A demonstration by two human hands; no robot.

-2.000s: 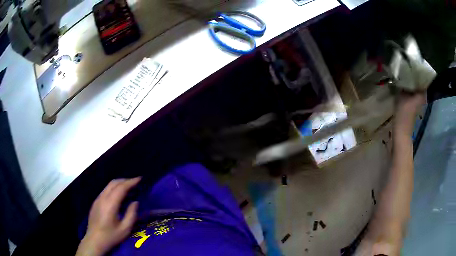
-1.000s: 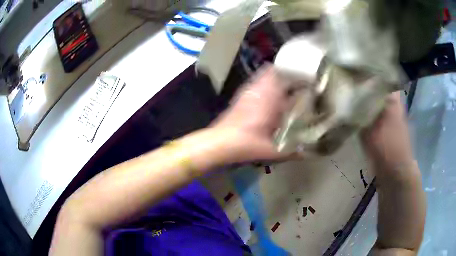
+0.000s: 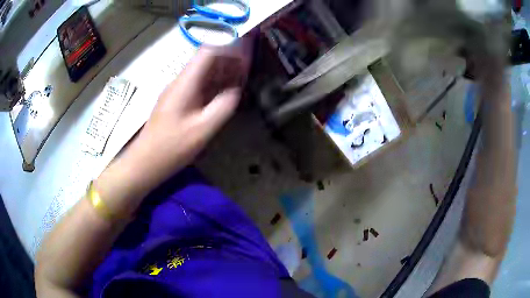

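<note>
My left hand (image 3: 189, 110), with a yellow band at the wrist, is over the table's front edge, thumb and fingers apart and seemingly empty. My right hand (image 3: 489, 61) is raised at the upper right, strongly blurred, around a pale grey-white crumpled bundle (image 3: 412, 35). Long pale strips trail left from the bundle above the floor; its details are too blurred to tell. A small stack of printed care labels (image 3: 108, 115) lies on the white table. The blue scissor handles (image 3: 186, 28) lie just beyond my left fingertips.
A black phone (image 3: 81, 45) with a lit reddish screen lies on the machine bed, right of the shiny needle plate (image 3: 36, 110). An open cardboard box (image 3: 401, 103) stands on the floor, with small dark and red scraps around. A light blue-grey surface is at the far right.
My left hand has drawn back left from the pale bundle, which it was at a second ago. My right hand and the bundle have moved up and right. The box shows again.
</note>
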